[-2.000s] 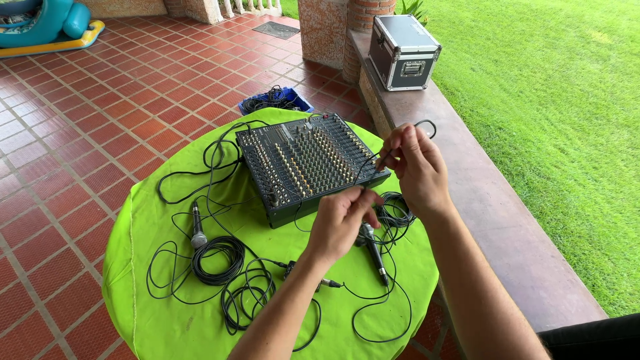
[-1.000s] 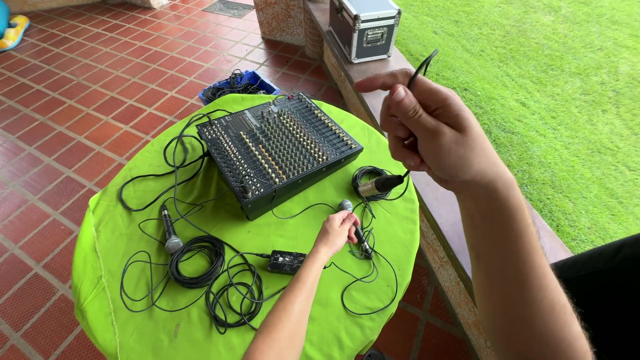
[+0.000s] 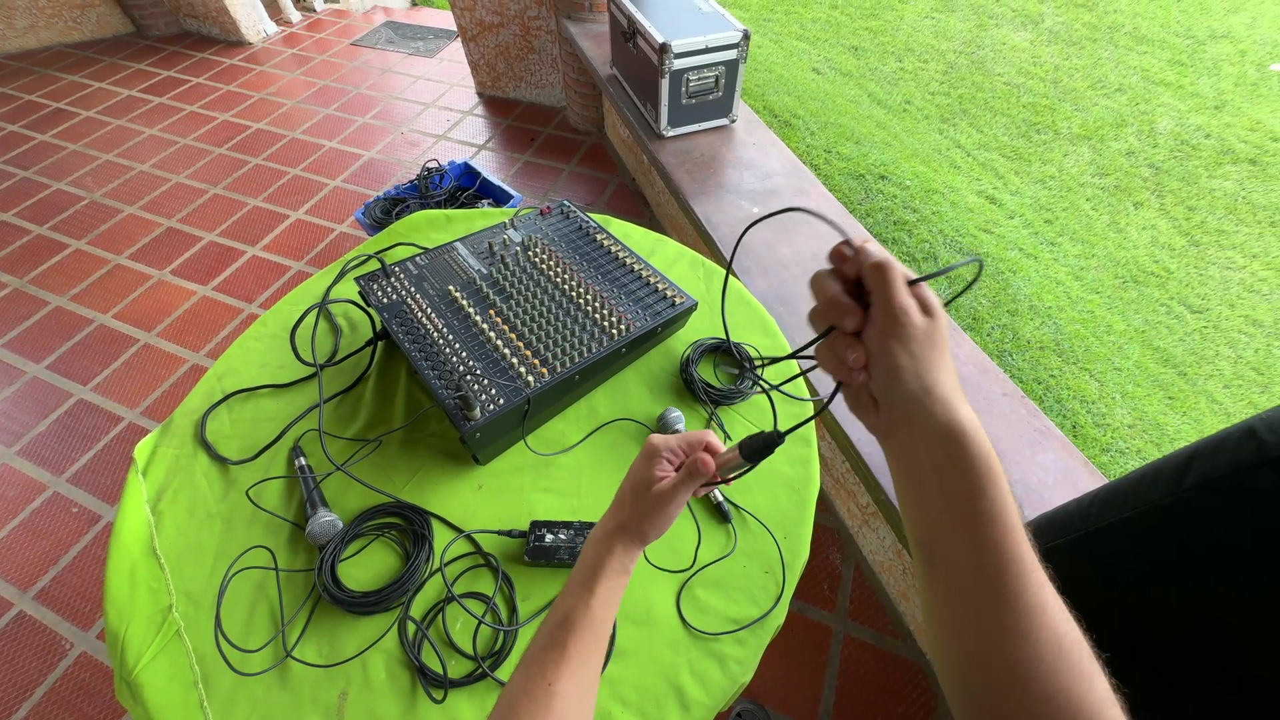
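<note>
My left hand [image 3: 665,483] is closed on a silver and black XLR cable connector [image 3: 750,455], above the table's right part. Up and to the right, my right hand [image 3: 880,330] grips the looped black cable [image 3: 735,260], which runs down to the connector. Behind my left hand lies a microphone [image 3: 671,420], partly hidden. A coil of black cable [image 3: 720,372] rests between my hands and the audio mixer [image 3: 530,310]. Another microphone [image 3: 317,505] lies at the left, beside a coiled cable [image 3: 375,557]. My left forearm partly covers a small black box [image 3: 558,543] with a plug in it.
A round table with a lime green cloth [image 3: 480,500] holds the gear. Behind it, a blue crate [image 3: 490,185] of cables stands on the tiled floor [image 3: 200,190]. A silver-edged flight case [image 3: 690,75] sits on a low wall [image 3: 690,190] along the lawn. Loose cables cross the cloth.
One second ago my left hand was at the microphone on the cloth and the connector hung below my right hand. Now my left hand grips the connector, and my right hand holds cable loops.
</note>
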